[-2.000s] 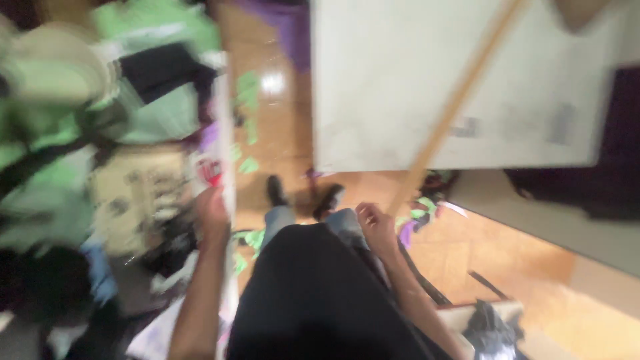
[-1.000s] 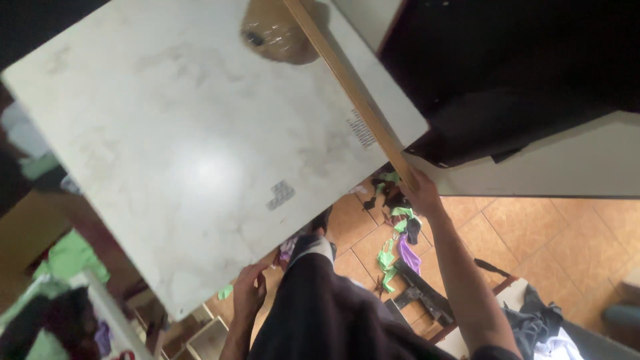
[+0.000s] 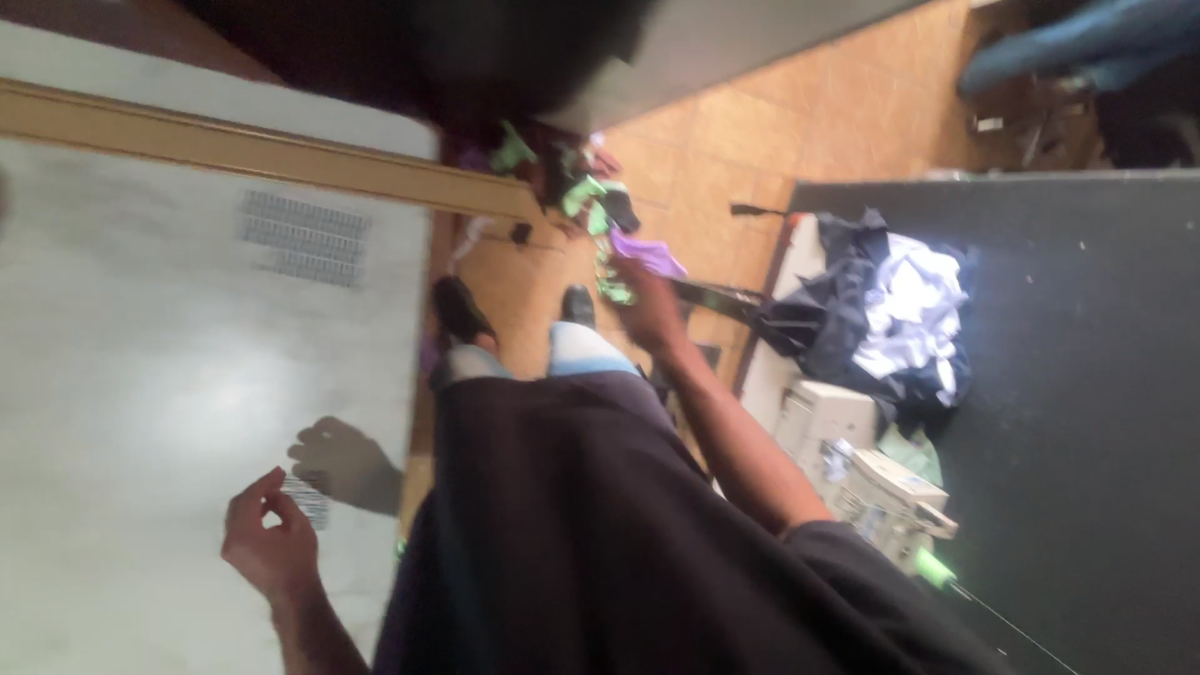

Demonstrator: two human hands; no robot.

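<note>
My left hand [image 3: 272,539] is over the white table top [image 3: 169,394], its thumb and fingertips curled near each other and nothing visible in it; its shadow falls beside it. My right hand [image 3: 647,300] hangs over the floor to the right of my feet, away from the wooden strip, blurred; whether it holds anything is not clear. A long wooden strip [image 3: 272,155] lies across the far part of the white table, its near end reaching past the table's edge. Printed marks [image 3: 305,239] show on the table surface.
A dark table [image 3: 1059,394] on the right bears a sewing machine [image 3: 886,497], a green thread cone [image 3: 935,569] and a heap of black and white cloth [image 3: 909,300]. Green and purple fabric scraps [image 3: 647,253] litter the tiled floor. A blue-clad limb of a person [image 3: 1078,47] shows top right.
My right hand was on the end of the wooden strip one second ago and is now off it. My left hand is now over the white table. The view has turned strongly.
</note>
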